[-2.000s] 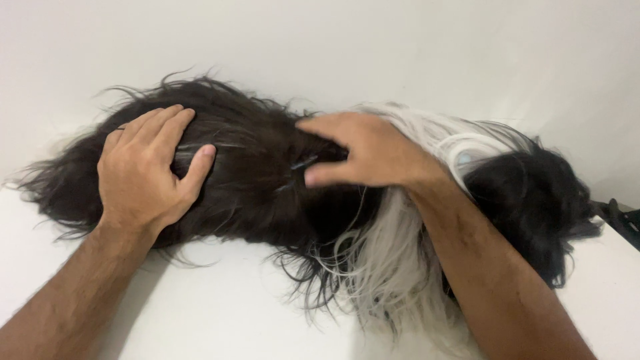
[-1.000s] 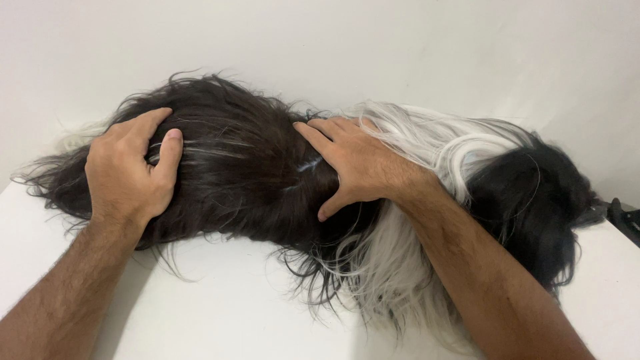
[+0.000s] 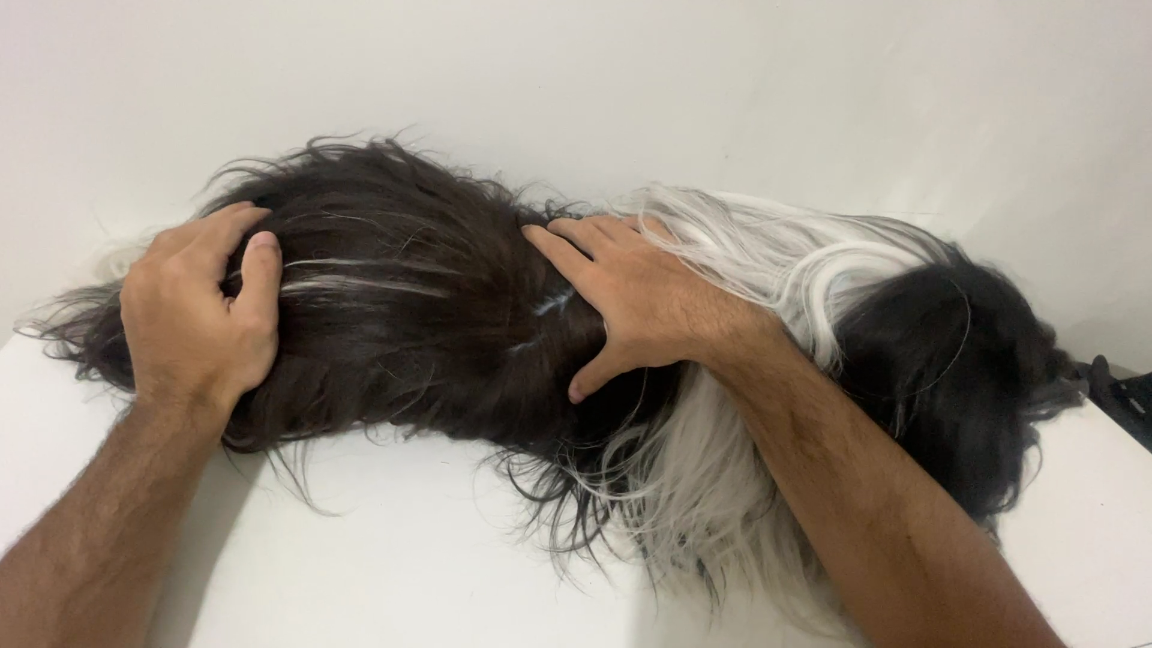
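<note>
A dark brown wig (image 3: 387, 333) with a few pale strands lies across the white surface. My left hand (image 3: 202, 301) rests on its left part, thumb apart from the fingers. On the wig's right part lies my right hand (image 3: 630, 292), palm down with fingers spread, beside pale bluish patches among the hair. Under and beyond my right wrist is a silvery white length of hair (image 3: 738, 486), which meets a black mass of hair (image 3: 936, 378) at the right. What lies beneath the hair is hidden.
The white tabletop (image 3: 405, 540) runs along the front, with a pale wall (image 3: 576, 90) close behind the hair. A black object (image 3: 1120, 396), partly out of view, lies at the right edge. Pale hair (image 3: 112, 261) shows behind the left end.
My left hand has shifted left along the dark hair since two seconds ago. My right hand has come down flatter, with its fingers spread, and the pale bluish patches show more plainly.
</note>
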